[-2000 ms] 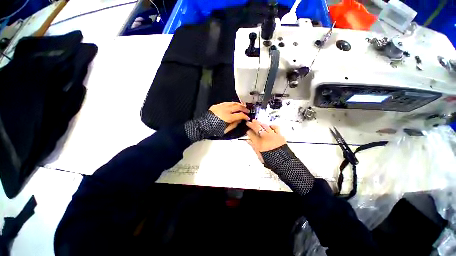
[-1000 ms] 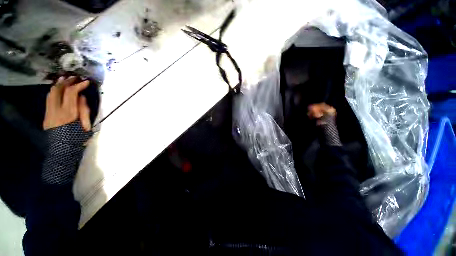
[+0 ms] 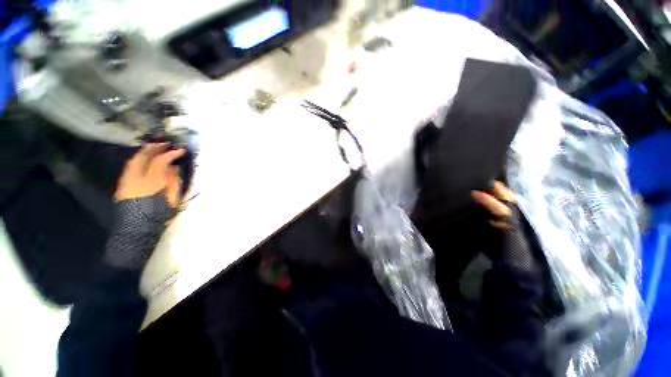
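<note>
My right hand [image 3: 498, 204] grips the lower right edge of a plain wide black strip [image 3: 485, 125], which stands up out of the clear plastic bag [image 3: 588, 191] at the right. More black material lies in the bag below the strip. My left hand [image 3: 152, 175] rests on the black panel [image 3: 55, 228] beside the needle area at the left, fingers slightly spread and pointing to the machine. The fingertips are blurred. Whether they pinch the fabric is not visible.
The white sewing machine, with its lit control panel [image 3: 254, 29], is at the upper left. Dark snips [image 3: 336, 121] lie on the white table [image 3: 235, 184] between my hands. The table's front edge runs diagonally above a dark gap. Blue crate-like shapes show at the right rim.
My right hand has left the needle area, reached into the bag and now raises a wide black strip. My left hand stays by the needle. The view has turned right.
</note>
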